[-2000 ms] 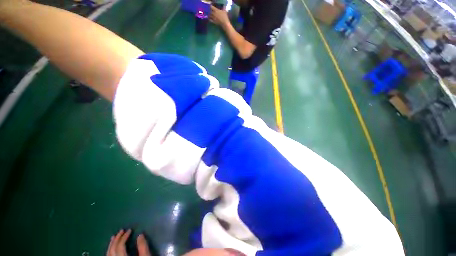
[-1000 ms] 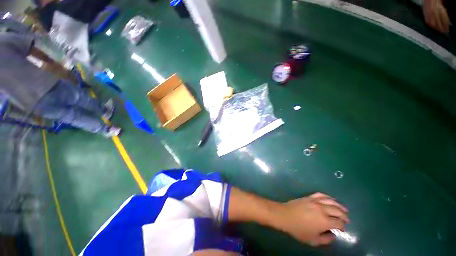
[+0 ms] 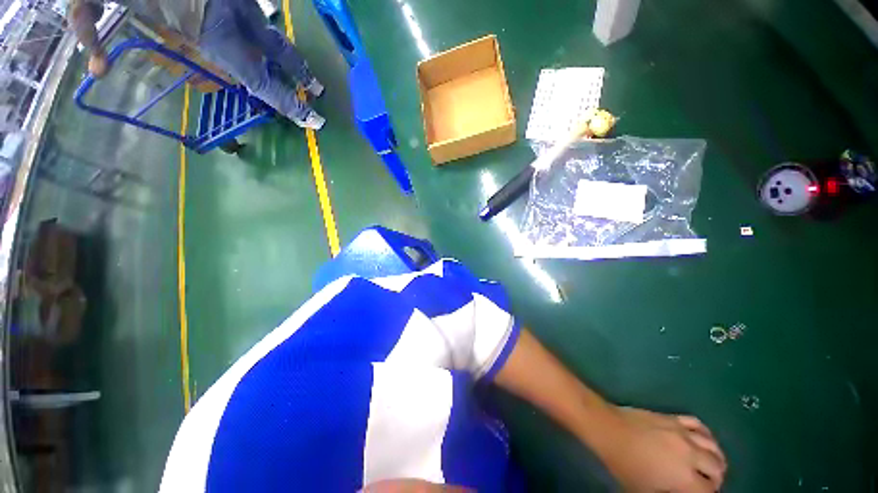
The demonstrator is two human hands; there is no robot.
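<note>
My left hand (image 3: 669, 454) is at the lower right, partly cut off by the bottom edge. Its fingers are curled, and whatever is under them is hidden. My right hand is not in view. A round disc with a pale face (image 3: 787, 190) lies at the right, beside a dark body (image 3: 849, 189) with a red glow between them. Small metal rings (image 3: 718, 334) and a tiny white piece (image 3: 746, 231) lie on the green bench between the disc and my hand.
A clear bag (image 3: 664, 183) with a white label and a dark pen-like tool (image 3: 507, 193) lie near an open cardboard box (image 3: 469, 104). A white sheet (image 3: 566, 101) lies behind them. A person (image 3: 255, 58) stands by a blue trolley (image 3: 231, 116) at the upper left.
The view has turned, so the box and bag show further right and the disc and dark body sit near the right edge. My left hand shows lower, at the bottom edge.
</note>
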